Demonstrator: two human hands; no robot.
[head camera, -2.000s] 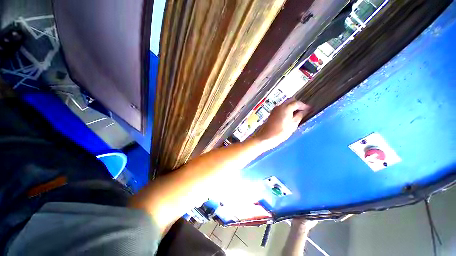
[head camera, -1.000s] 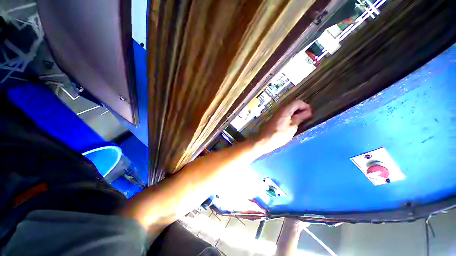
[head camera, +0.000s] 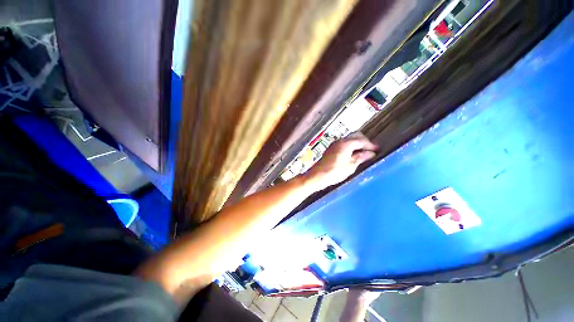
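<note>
My left hand (head camera: 349, 156) lies at the lower edge of the blue press beam (head camera: 503, 163), against the dark brown board (head camera: 434, 88) beside it. Its fingers are curled; I cannot tell whether anything is between them. The bare forearm crosses in front of the pale timber bed (head camera: 252, 82) and the purple-brown slab (head camera: 340, 66). A narrow gap separates slab and board. A second forearm, which I take as my right hand's (head camera: 356, 304), is small at the bottom edge; its fingers are hidden behind the beam's rim.
A red button (head camera: 448, 215) and a green button (head camera: 330, 251) sit on the beam's front. A light-rimmed blue tub (head camera: 126, 210), a greyish-purple panel (head camera: 116, 75) and white offcuts (head camera: 28, 78) are at the left. Bright workshop items show through the gap.
The view has shifted, and the slab and gap look wider than one second ago. My left hand stays at the beam's edge with its fingers curled. The second forearm remains at the bottom.
</note>
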